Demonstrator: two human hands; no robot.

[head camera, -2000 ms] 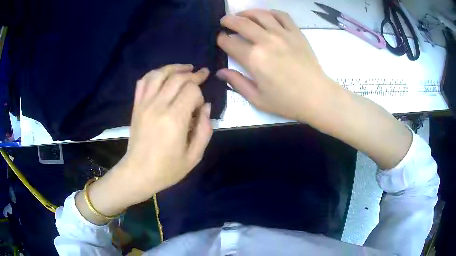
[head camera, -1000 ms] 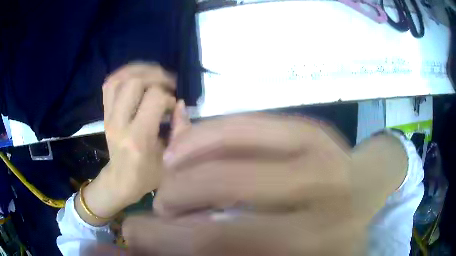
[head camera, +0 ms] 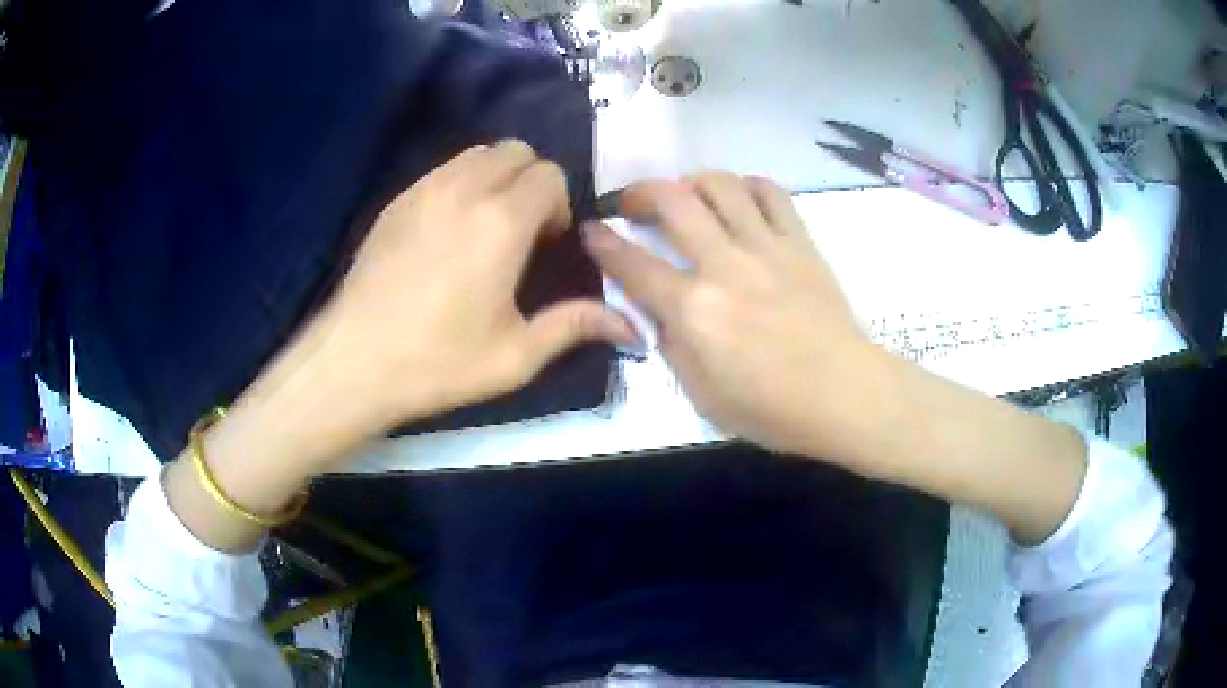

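Note:
A large dark navy garment piece (head camera: 256, 175) covers the left side of the white table, its straight right edge running down from the sewing machine's metal parts. My left hand (head camera: 451, 289) lies on the cloth near this edge, thumb and fingers spread, thumb tip reaching just past the border. My right hand (head camera: 754, 296) pinches a short dark strip (head camera: 608, 204) at the cloth edge between thumb and index finger. The needle area (head camera: 592, 74) shows small and blurred at the top, beyond both hands.
Pink-handled thread snips (head camera: 928, 178) lie open at the upper right, with black shears (head camera: 1047, 161) beside them. A round metal plate (head camera: 676, 74) is right of the needle area. A printed ruler scale (head camera: 1023, 323) runs along the white table's front (head camera: 861, 363). Dark cloth covers the lap.
My right hand, close to the camera and blurred a second ago, is back at the cloth edge. My left hand has moved right and opened out. The view now shows more of the machine.

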